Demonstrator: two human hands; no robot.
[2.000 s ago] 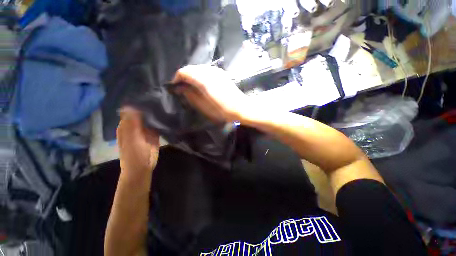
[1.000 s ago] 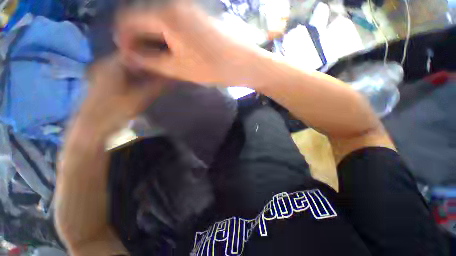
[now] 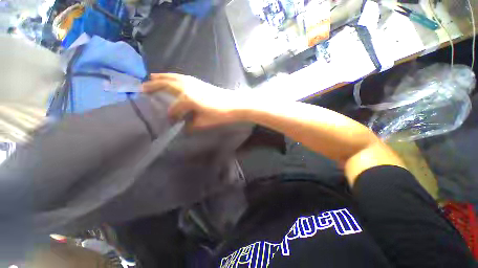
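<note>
A large dark grey cloth panel [image 3: 99, 157] is spread in the air across the left and middle of the view, over the lap. My right hand [image 3: 181, 102] pinches its upper edge, with a pale narrow fold or edge running down-left from the fingers. My left hand does not show; it is behind the cloth or outside the picture. A blurred brownish patch at the lower left may be part of my left arm. More dark cloth [image 3: 194, 47] lies at the machine table's left side.
Blue garments [image 3: 105, 63] lie at the upper left. The glaring machine [image 3: 257, 36] stands beyond my hand. White sheet with dark strip [image 3: 367, 47], teal-handled snips [image 3: 419, 20], plastic bag [image 3: 430, 99] and red basket [image 3: 462, 220] are at right.
Both hands were together on bunched cloth at the upper left. Now the cloth is spread wide to the left, my right hand holds its edge, and my left hand has gone from sight.
</note>
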